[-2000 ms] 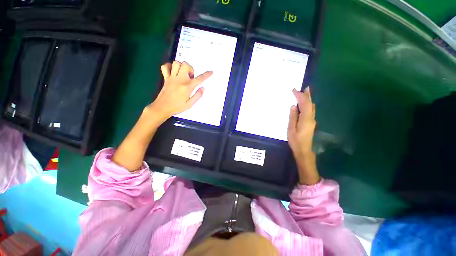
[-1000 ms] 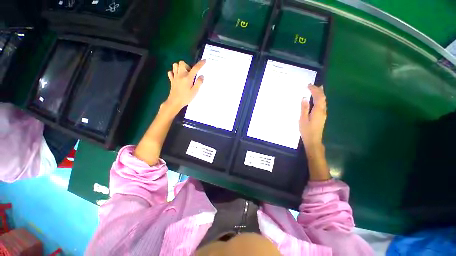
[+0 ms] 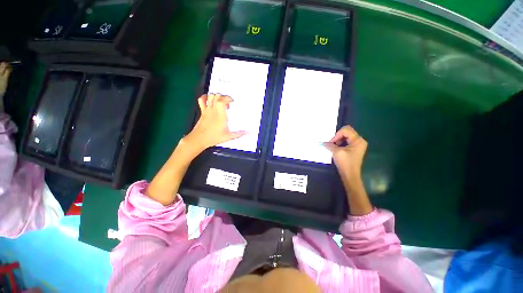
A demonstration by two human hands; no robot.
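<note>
Two tablets with lit white screens lie side by side in a black foam tray [image 3: 261, 207]. My left hand [image 3: 212, 126] is spread over the left tablet [image 3: 245, 77], thumb near its lower part and fingers near its left edge. My right hand [image 3: 348, 150] has its fingertips at the lower right of the right tablet [image 3: 309, 109]; fingers are bent together, with nothing clearly held. A white barcode label [image 3: 223, 179] lies below the left tablet and another [image 3: 291, 182] below the right. Film with yellow marks shows above both screens.
A second tray with two dark tablets [image 3: 103, 123] stands at the left, another tray [image 3: 86, 51] behind it. A person's pink sleeve [image 3: 23, 189] is at the far left. A metal rail curves across the top right near a white sheet [image 3: 512, 28]. Blue cloth shows at the lower right.
My left hand has moved down the left screen, its fingers spread. My right hand has moved down to the right tablet's lower corner, its fingers drawn together. The view has shifted slightly.
</note>
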